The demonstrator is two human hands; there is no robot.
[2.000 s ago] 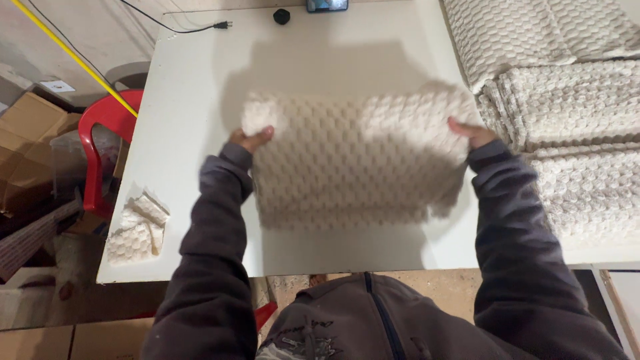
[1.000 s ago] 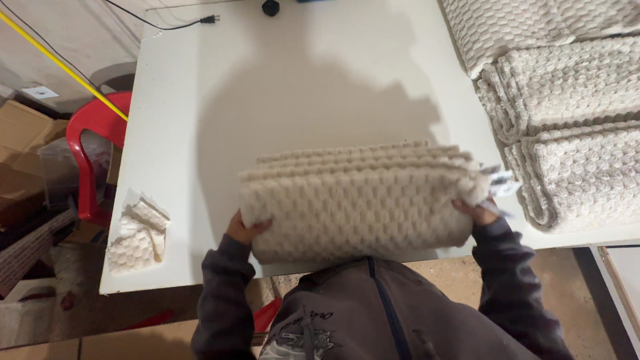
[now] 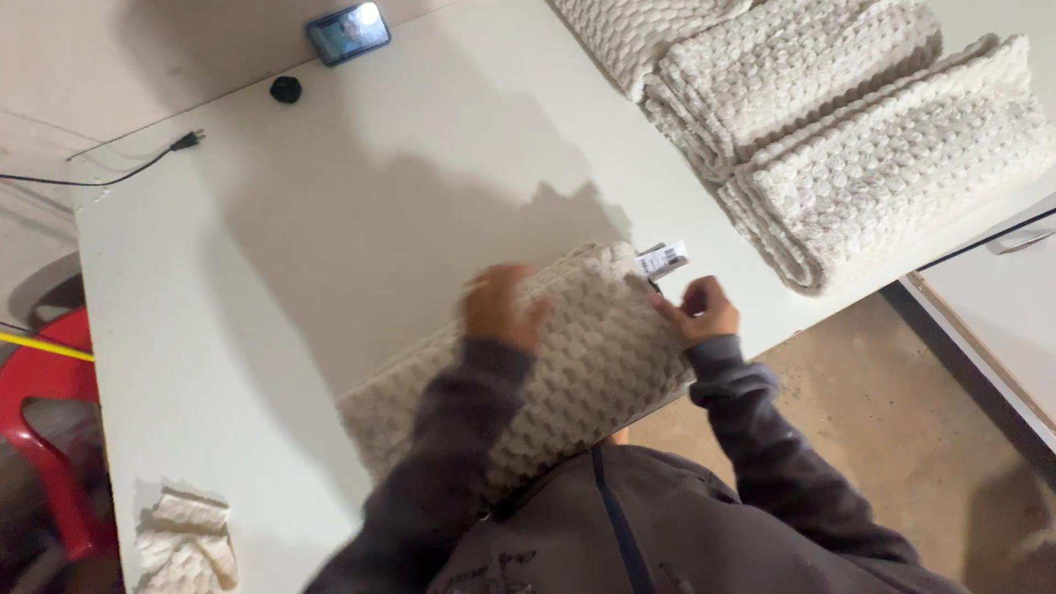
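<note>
A folded cream textured blanket (image 3: 577, 371) lies at the table's front edge, against my body. My left hand (image 3: 505, 309), blurred by motion, is over the blanket's upper middle; whether it touches the fabric is unclear. At the blanket's right end, my right hand (image 3: 700, 312) has thumb and fingers curled close together beside the corner. Just above it, a white label with a barcode (image 3: 662, 259) sticks out from the blanket. What lies between the right fingertips is too small to tell.
Several folded cream blankets (image 3: 899, 165) lie at the right. A small crumpled fabric piece (image 3: 188, 540) sits at the lower left. Toward the far edge are a phone (image 3: 348, 33), a black round object (image 3: 285, 89) and a plug with cord (image 3: 188, 140). A red chair (image 3: 49, 445) stands left.
The blanket, held up between both hands two seconds ago, now lies on the table. My left hand has left its left end and moved toward the right end. The view has turned.
</note>
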